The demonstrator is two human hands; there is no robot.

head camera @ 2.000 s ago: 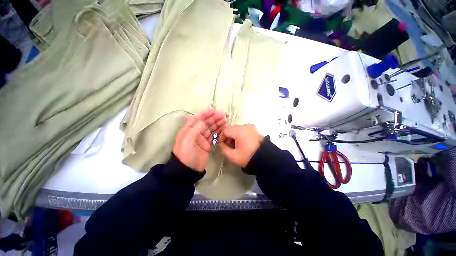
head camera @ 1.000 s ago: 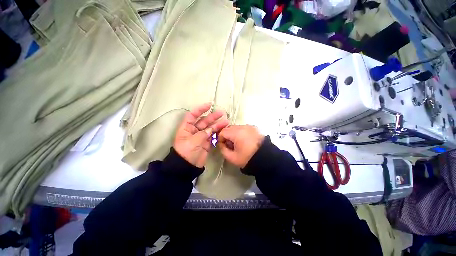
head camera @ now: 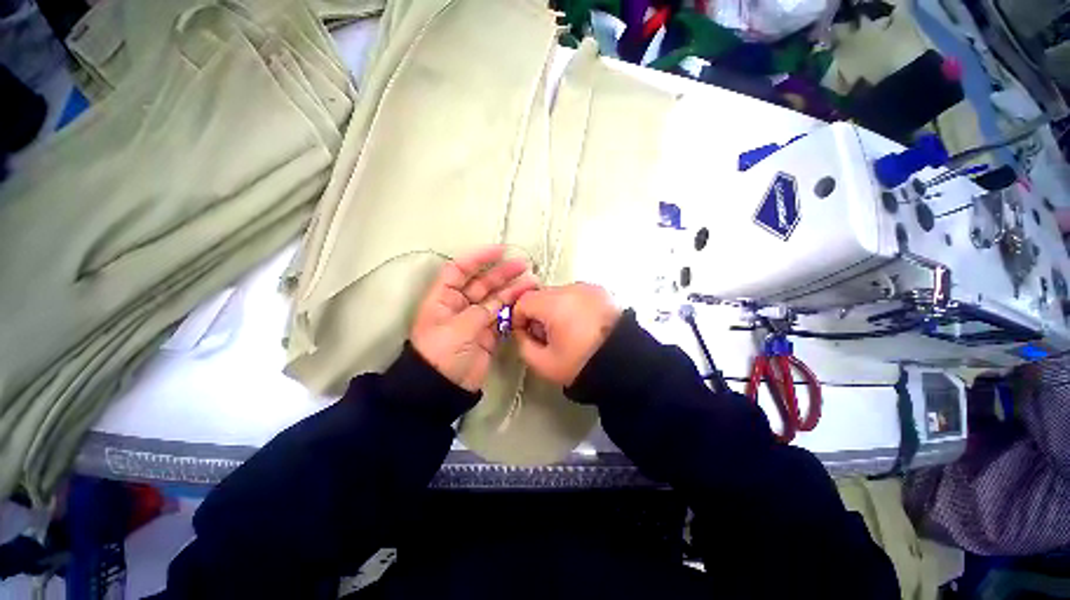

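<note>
My left hand point(head camera: 460, 322) is palm up with fingers spread, above the khaki trouser panel point(head camera: 452, 141). A small shiny metal piece, seemingly a zipper slider point(head camera: 505, 319), lies between my left fingertips and my right hand. My right hand point(head camera: 566, 332) is curled, thumb and forefinger closed at that piece; the exact grip is too small to tell. A narrower khaki piece point(head camera: 571, 152) with a thin edge line lies beside the large panel and passes under my hands. A curved khaki end point(head camera: 528, 428) shows below them.
A thick khaki pile point(head camera: 153, 234) lies at left. The white sewing machine point(head camera: 833, 223) stands at right, with red-handled scissors point(head camera: 784, 393) and a dark rod tool point(head camera: 702, 346) before it. A control panel point(head camera: 942, 407), a ruler strip point(head camera: 176, 464) and a person's checked sleeve point(head camera: 997, 481) also show.
My left fingers have curled inward, with the thumb closer to the metal piece than two seconds ago. My right hand has barely moved. The cloth lies much the same.
</note>
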